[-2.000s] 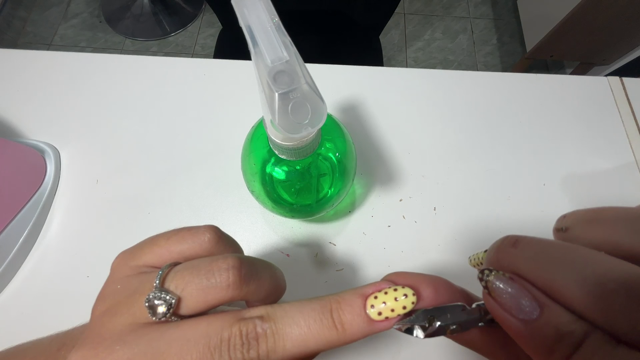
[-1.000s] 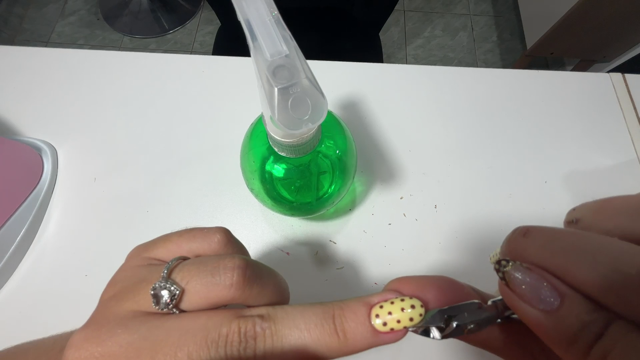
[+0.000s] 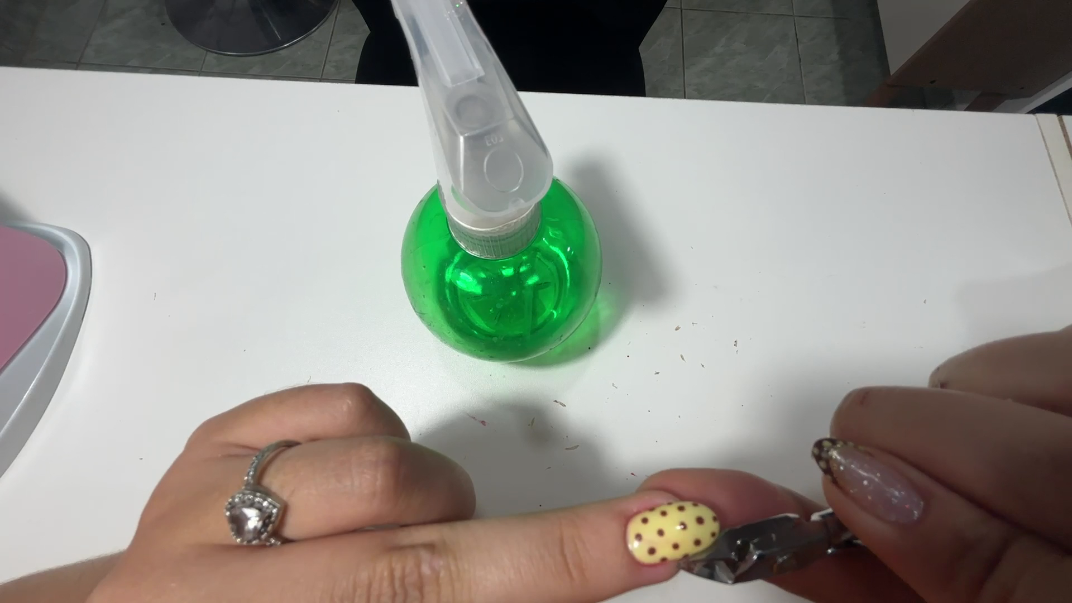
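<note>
My left hand [image 3: 335,511] lies palm down at the lower left, its index finger stretched to the right and the other visible fingers curled; it holds nothing. It wears a ring with a clear stone [image 3: 254,517]. The index fingernail [image 3: 672,533] is yellow with dark dots. My right hand [image 3: 946,469], at the lower right, grips metal cuticle nippers [image 3: 745,548], their handles mostly hidden by the fingers. The nippers' tip is at the lower right edge of the dotted nail. One finger of my right hand lies behind the left index fingertip.
A round spray bottle of green liquid [image 3: 502,293] stands on the white table [image 3: 779,201], beyond my hands. Small loose bits lie to its right and in front. A grey and pink object [image 3: 63,335] is at the left edge. A dark-clothed person [image 3: 502,50] is partly visible across the table.
My left index fingertip and the nippers have shifted slightly right and down since the earliest frame. A yellow nail on my right hand, visible then, is now hidden.
</note>
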